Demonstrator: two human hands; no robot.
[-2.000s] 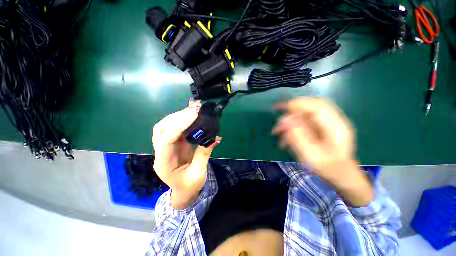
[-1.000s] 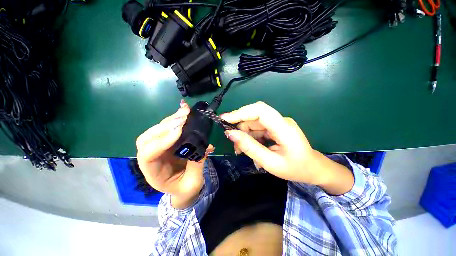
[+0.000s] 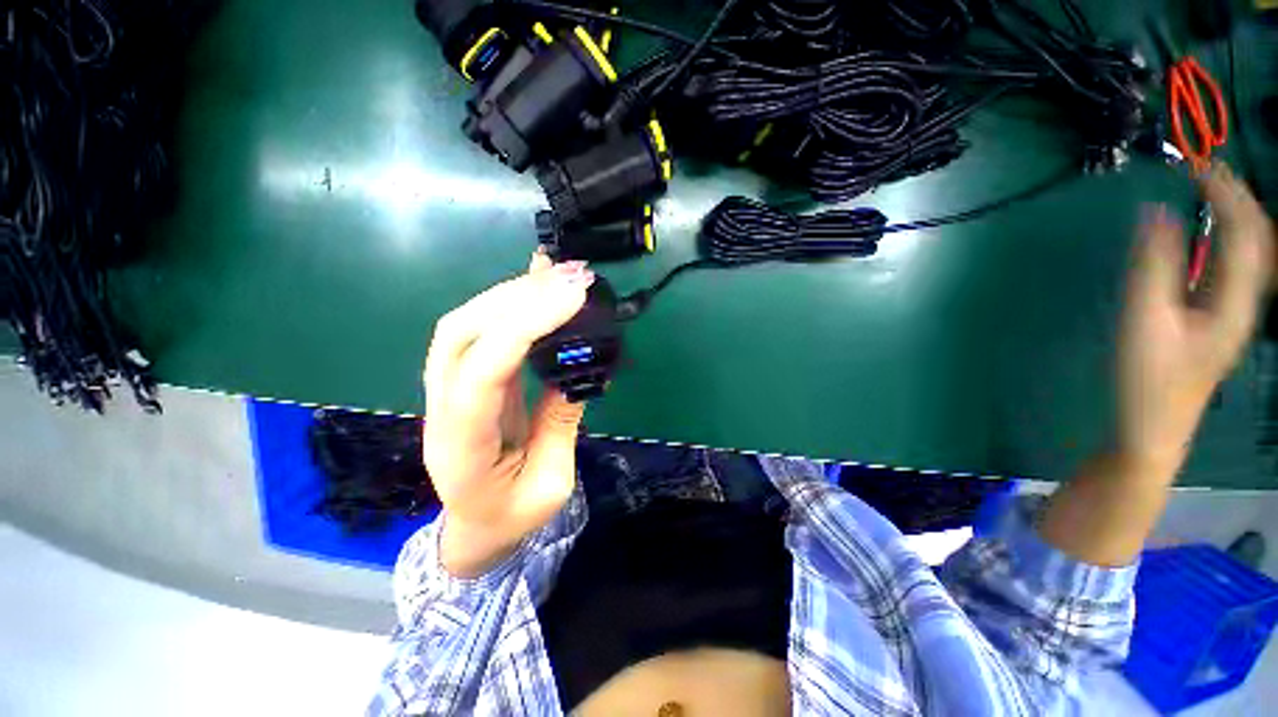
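My left hand [image 3: 498, 392] holds a black connector housing [image 3: 582, 329] near the bench's front edge, with its blue contact insert facing me. A black cable [image 3: 673, 277] leaves the housing and runs to a bundled cable coil [image 3: 792, 230]. My right hand [image 3: 1184, 315] is far to the right, blurred, with thumb and fingers apart around the red and black pen [image 3: 1201, 252]. Whether the fingers touch the pen is not clear.
Several black connector housings with yellow rings [image 3: 603, 182] lie behind my left hand. Cable coils [image 3: 841, 105] lie at the back, a cable pile [image 3: 56, 210] at left. Orange-red loop handles [image 3: 1196, 109] lie at right. Blue bins [image 3: 287, 490] stand below the green bench [image 3: 869, 364].
My right hand has left the small dark braided-looking piece at the housing and moved far right to the pen. My left hand still holds the housing, now turned more end-on. The camera view has shifted.
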